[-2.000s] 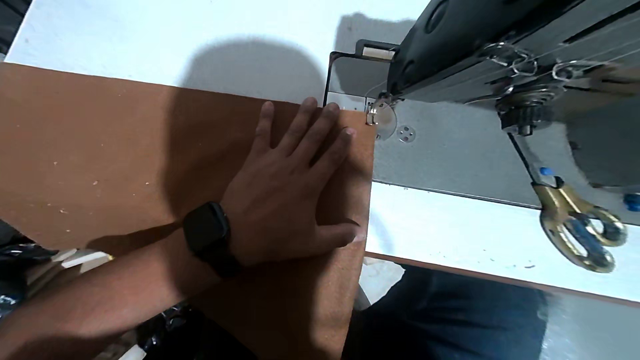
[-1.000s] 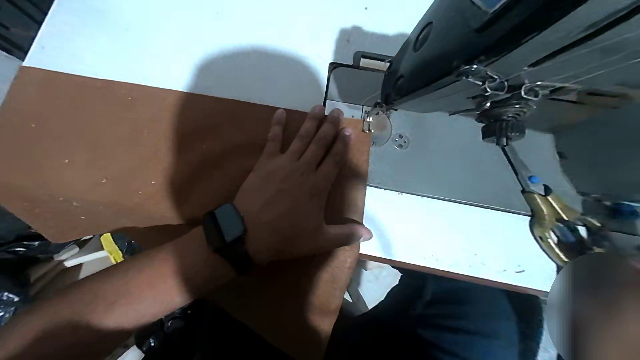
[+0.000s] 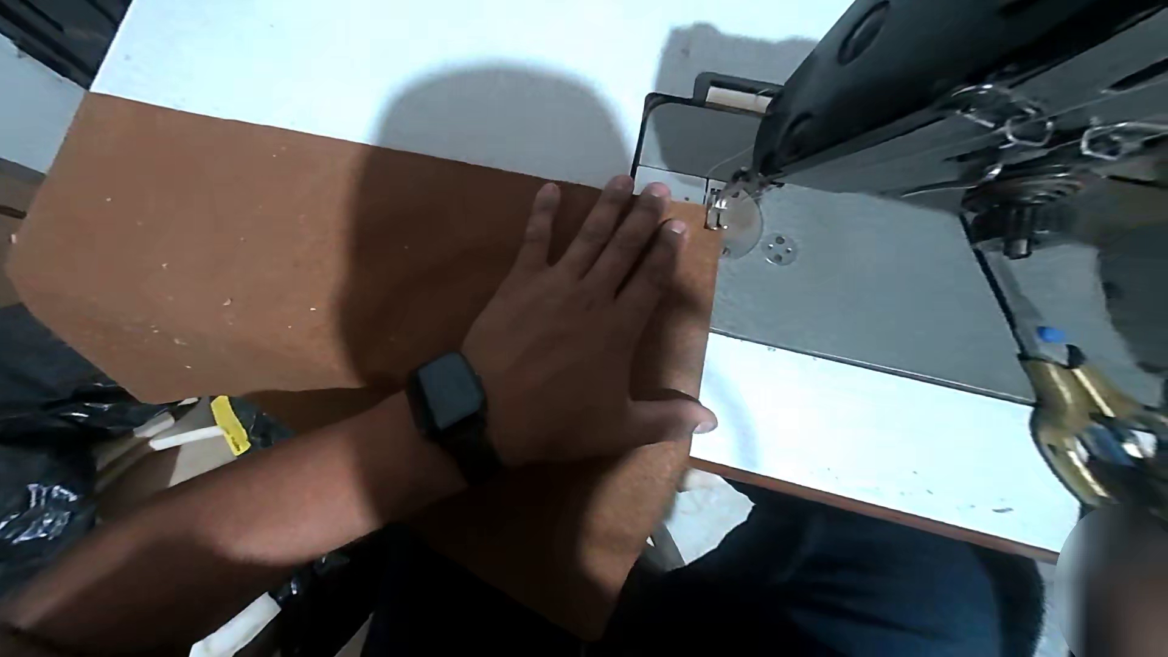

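Observation:
My left hand (image 3: 584, 319), with a black smartwatch (image 3: 449, 392) on the wrist, lies flat on a brown leather-like sheet (image 3: 228, 246), fingers spread toward its upper right corner. That corner touches the presser foot (image 3: 716, 210) of a sewing machine (image 3: 876, 100). At the lower right frame edge is a blurred part of my right hand (image 3: 1127, 584), by the gold-coloured handles of scissors (image 3: 1095, 433); whether it grips them I cannot tell. The scissors' blades are not clearly visible.
The machine bed (image 3: 876, 283) is set into a white table (image 3: 876, 438), whose front edge runs above my legs. The sheet hangs over that edge. Black plastic bags (image 3: 46, 493) and pale scraps lie at the lower left. Thread guides (image 3: 1013, 119) stand out from the machine.
A blurred part of my right hand has come into view at the lower right, beside the scissors' handles. My left hand stays flat on the sheet by the presser foot.

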